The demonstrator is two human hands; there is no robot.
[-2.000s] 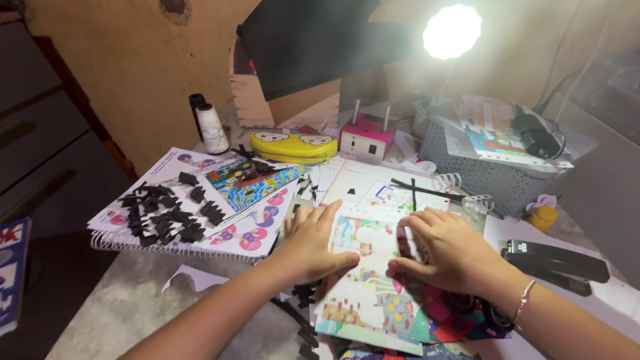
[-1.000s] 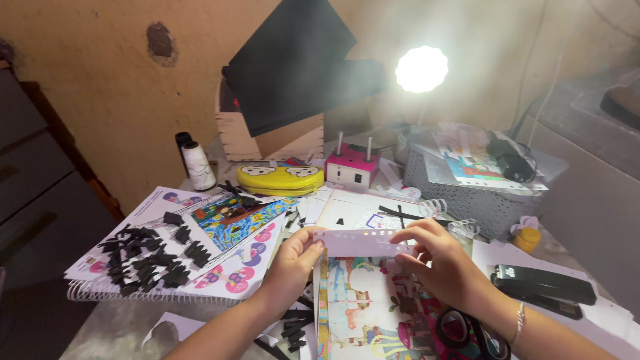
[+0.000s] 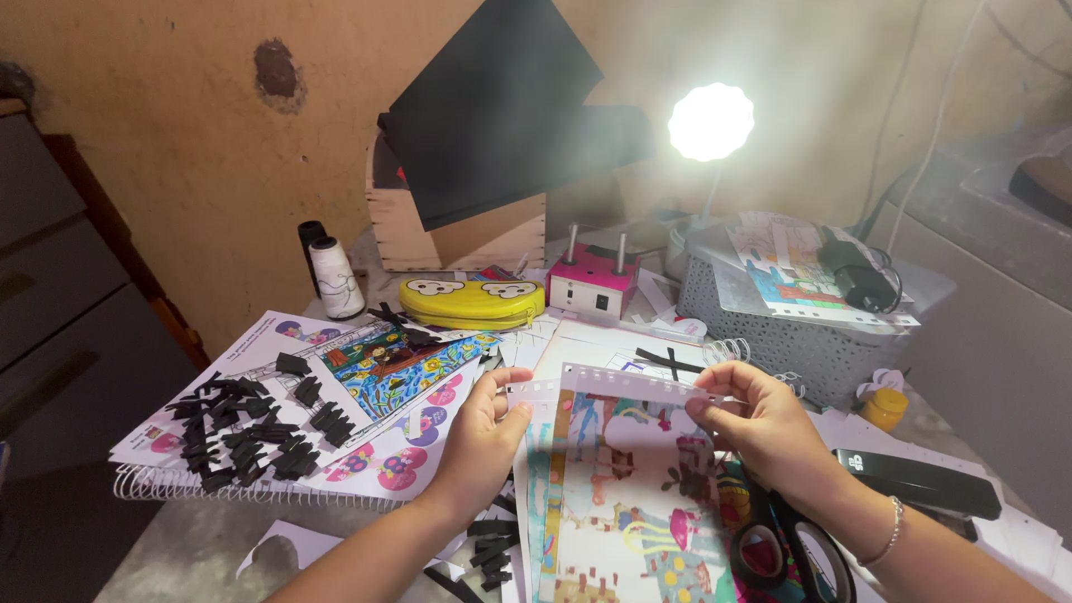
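Observation:
Several punched paper sheets are between my hands, the front one a colourful painted sheet (image 3: 636, 486) with square holes along its top edge. My left hand (image 3: 490, 444) pinches the upper left corner of a sheet behind it. With thumb and fingers, my right hand (image 3: 754, 419) grips the painted sheet's upper right corner. Black-handled scissors (image 3: 758, 553) lie below my right hand, partly hidden. Beyond the sheets are a white paper with drawn lines (image 3: 578, 339) and crossed black strips (image 3: 670, 362).
At left, a spiral notebook (image 3: 251, 494) lies under printed sheets, black paper pieces (image 3: 247, 431) and a coloured picture (image 3: 410, 373). Behind stand a thread spool (image 3: 337, 280), a yellow pencil case (image 3: 473, 303) and a pink-topped box (image 3: 591, 280). A grey basket (image 3: 737, 322) and black stapler (image 3: 917, 486) are at right.
The sheets lay flatter under both hands two seconds ago; now their punched top edges are raised and held at the corners. The left edges of the sheets now show fanned apart.

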